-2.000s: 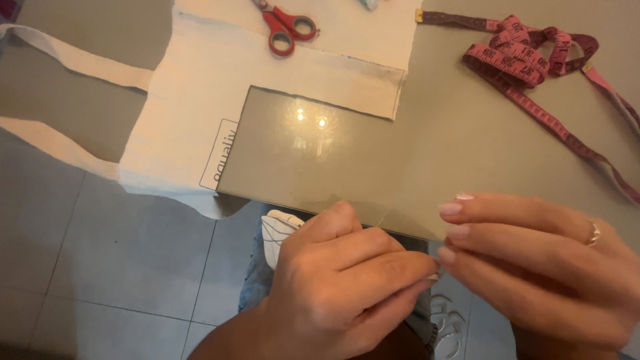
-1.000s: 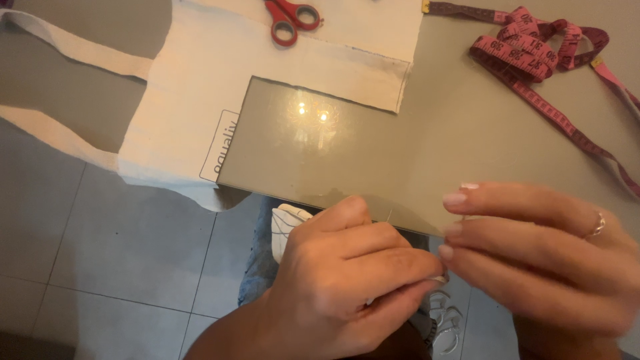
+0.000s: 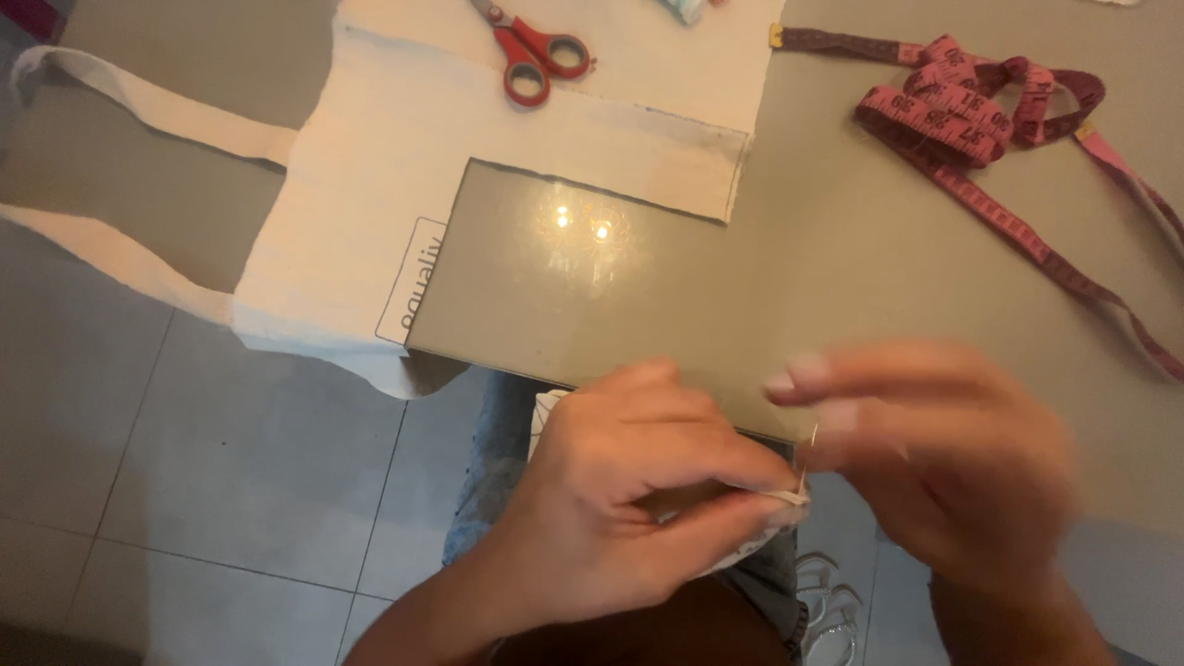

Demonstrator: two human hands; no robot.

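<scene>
My left hand [image 3: 647, 481] pinches the edge of a light fabric piece [image 3: 786, 499] between thumb and fingers, near the table's front edge. Just right of it is my right hand [image 3: 934, 444], blurred, with its fingertips at a thin needle [image 3: 807, 458] that stands up from the pinched fabric. Whether those fingertips grip the needle is not clear. Most of the fabric is hidden by my left hand. Beyond, a cut cream cloth bag [image 3: 342, 185] with two straps lies on the table, and red-handled scissors [image 3: 536, 60] rest on its cloth.
A pink measuring tape [image 3: 962, 120] lies loosely coiled at the right of the glossy table [image 3: 684, 296]. A small light-blue object [image 3: 684, 7] is cut off at the top edge. Below the table edge are floor tiles [image 3: 250, 453] and a pair of sandals [image 3: 828, 601].
The fingers of my left hand have shifted, and the pinched fabric edge and upright needle now show more plainly. My right hand is blurred by movement. Scissors and tape lie as before.
</scene>
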